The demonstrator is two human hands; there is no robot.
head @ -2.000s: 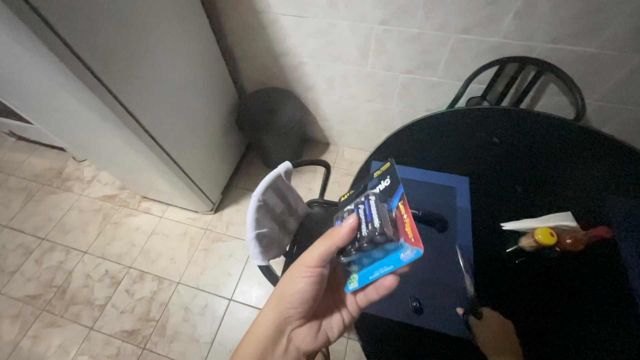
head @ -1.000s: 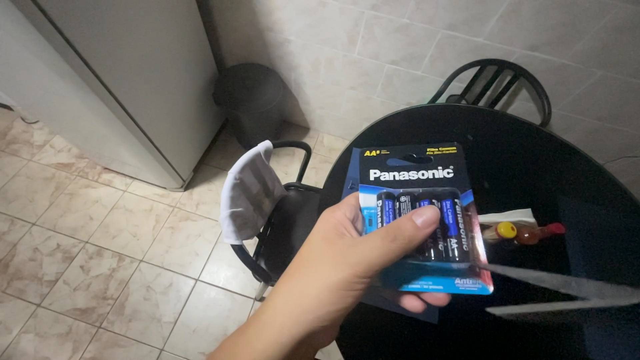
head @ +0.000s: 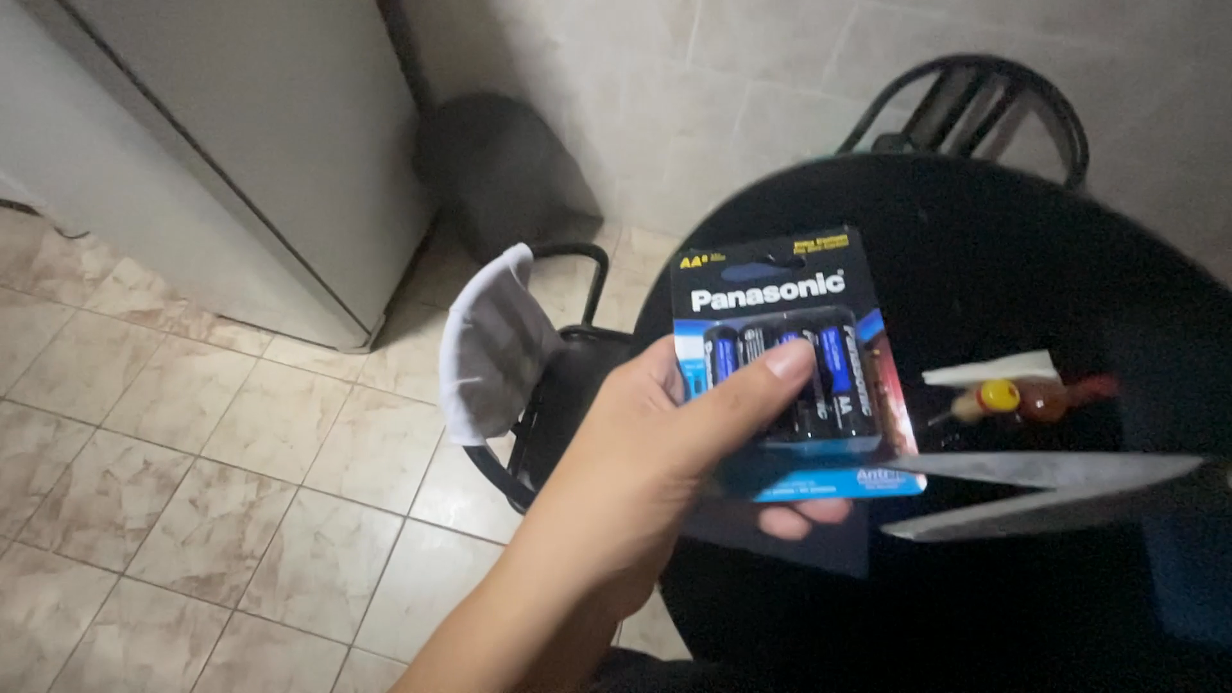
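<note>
My left hand [head: 674, 433] grips a Panasonic blister pack of AA batteries [head: 770, 274], its thumb across the clear plastic and its fingertips under the card's lower edge. The card's front faces me. From the right, the parted metal blades of a pair of scissors [head: 1059, 481] reach towards the pack's lower right corner; whether they touch it I cannot tell. The handles of the scissors and my right hand are not visible in this frame.
Beyond the blades, bottles with yellow and red tops [head: 1001, 396] lie by a white napkin or paper [head: 991, 367] on the round black table [head: 924, 192]. A chair with a white cover [head: 491, 346], another chair [head: 962, 63], a dark bin [head: 505, 164] and a refrigerator [head: 260, 125] surround it.
The battery pack has turned from a slant to face me. The scissors, earlier lower right in my right hand, are now beside the pack with blades apart. My right hand has left the view.
</note>
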